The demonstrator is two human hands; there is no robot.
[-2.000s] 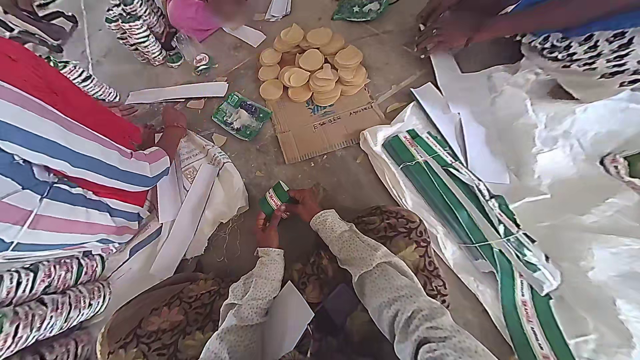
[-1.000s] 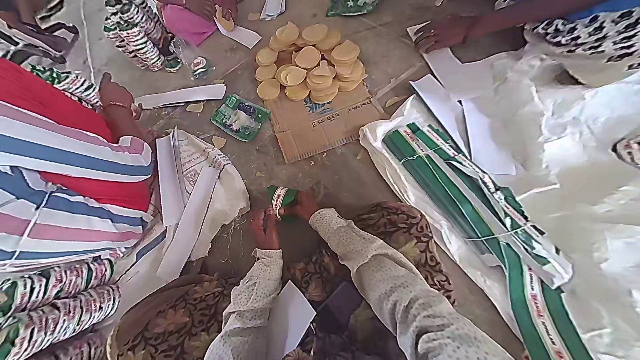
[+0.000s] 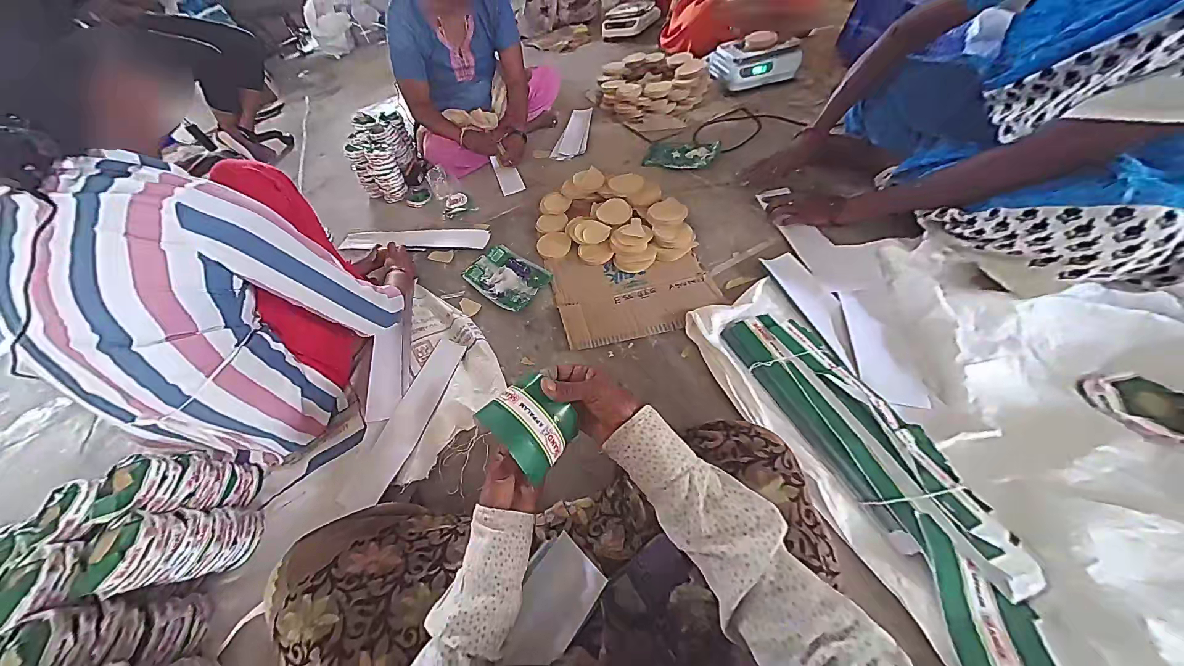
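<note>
A green printed wrapper band (image 3: 534, 427), bent into a curve, is between my two hands in front of my lap. My right hand (image 3: 592, 396) grips its upper right edge with fingers and thumb. Below it, my left hand (image 3: 510, 483) holds the lower edge, the fingers partly hidden behind the wrapper. Beyond them, piles of round yellow papads (image 3: 615, 213) sit on a flattened cardboard piece (image 3: 629, 310). A white paper sheet (image 3: 553, 592) lies on my lap between my forearms. Long green printed strips (image 3: 832, 425), tied with string, rest at my right.
A person in striped cloth (image 3: 176, 296) sits at left, near stacked wrapped packs (image 3: 176, 509). Another in blue (image 3: 962, 139) reaches over white paper strips (image 3: 888, 351) at right. A third (image 3: 462, 74) sits ahead. A green plastic packet (image 3: 507, 277) lies left of the cardboard.
The green wrapper, more compact in my hands before, now shows as a broad curved band, raised a little. The view has tilted up, showing the people and scales farther off.
</note>
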